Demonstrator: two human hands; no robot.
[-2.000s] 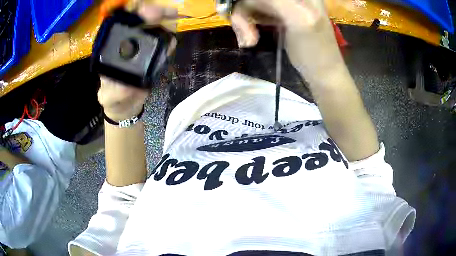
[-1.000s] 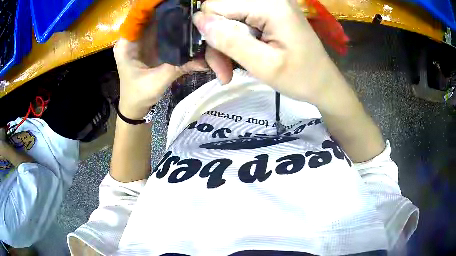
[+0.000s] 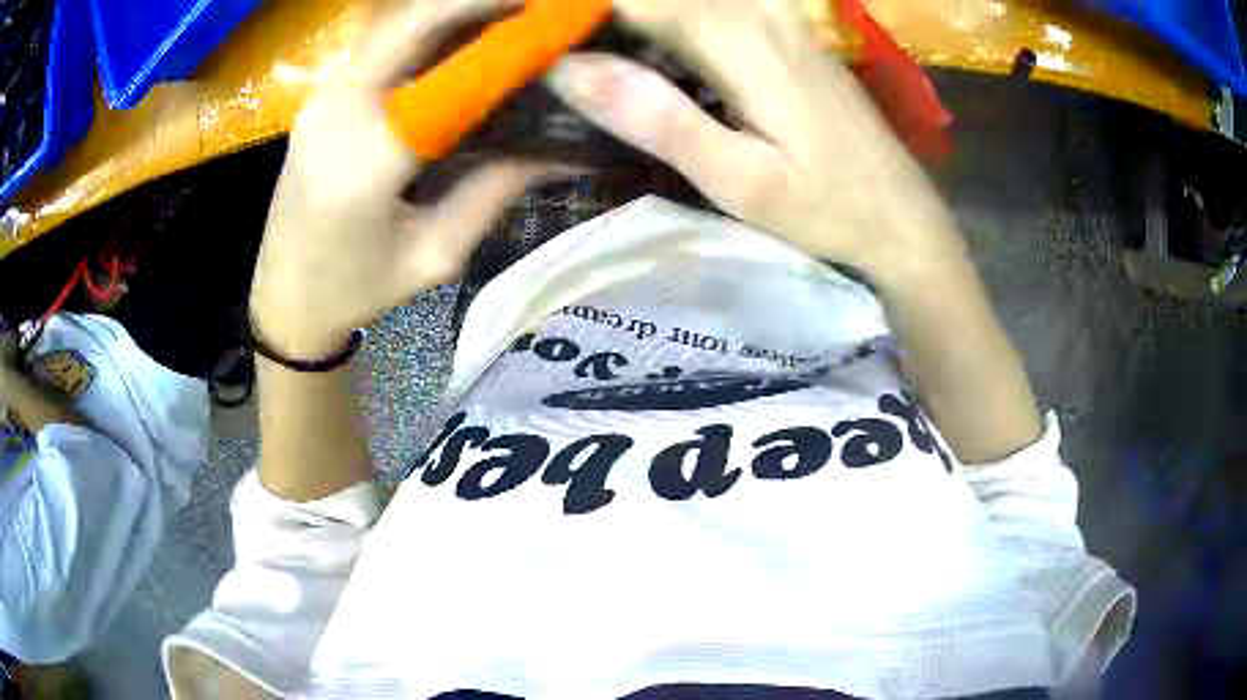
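A dark camera housing (image 3: 554, 126) is between my two hands at the top of the view, blurred and mostly covered by fingers. My left hand (image 3: 369, 178) holds it from the left side; an orange finger sleeve (image 3: 495, 77) lies across its upper left, and the thumb is below it. My right hand (image 3: 766, 137) is on its right side, with the fingers over it. The parts under my fingers are hidden.
The yellow bench edge (image 3: 226, 116) curves across the top. A blue tray (image 3: 157, 48) is at upper left, another (image 3: 1203, 34) at upper right. A red strap-like item (image 3: 896, 82) is beside my right hand. A person in a white top (image 3: 103, 479) is at left.
The housing, its grey face with a round hole seen two seconds ago, has moved right between both hands and is now mostly covered. The dark cord that hung down is no longer visible.
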